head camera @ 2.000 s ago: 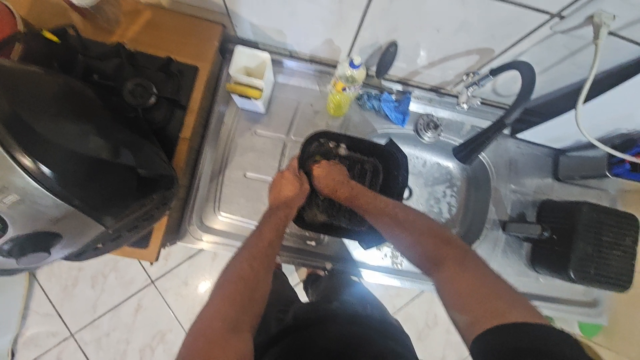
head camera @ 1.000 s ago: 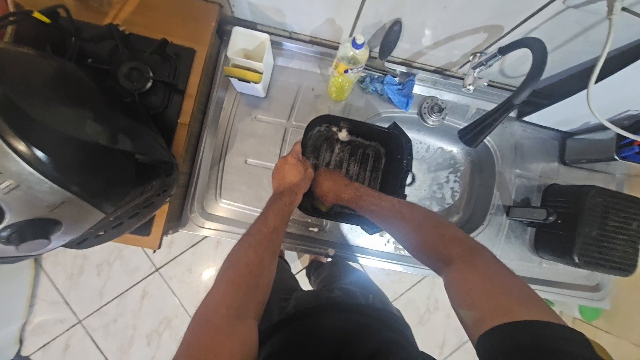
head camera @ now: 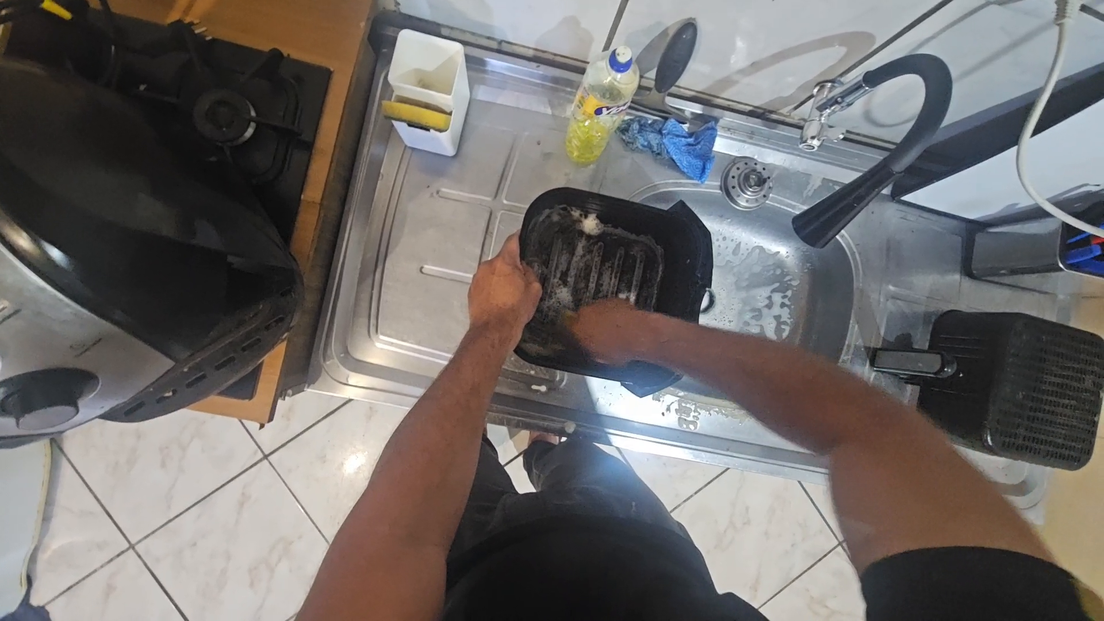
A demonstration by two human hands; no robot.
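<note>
A black air fryer drawer point(head camera: 617, 259), with foam on its ridged bottom, is held over the left edge of the steel sink basin point(head camera: 768, 285). My left hand point(head camera: 504, 293) grips its left rim. Inside the drawer, at the near side, is my right hand point(head camera: 608, 332), blurred; something yellowish shows at its fingers, too unclear to name. Behind the drawer stand a bottle of yellow dish soap point(head camera: 601, 108) and a crumpled blue cloth point(head camera: 688, 148). A white holder point(head camera: 429, 90) has a yellow sponge point(head camera: 417, 115) across its front.
The faucet's black flexible spout point(head camera: 906, 147) arches over the basin, near a metal drain strainer point(head camera: 747, 182). At the right lies a black air fryer basket point(head camera: 1018, 388) with its handle toward the basin. The air fryer body point(head camera: 129, 241) and a gas stove point(head camera: 224, 116) are at the left.
My right hand has moved from the upper left part of the drawer's inside to its near side. My left hand has kept hold of the left rim.
</note>
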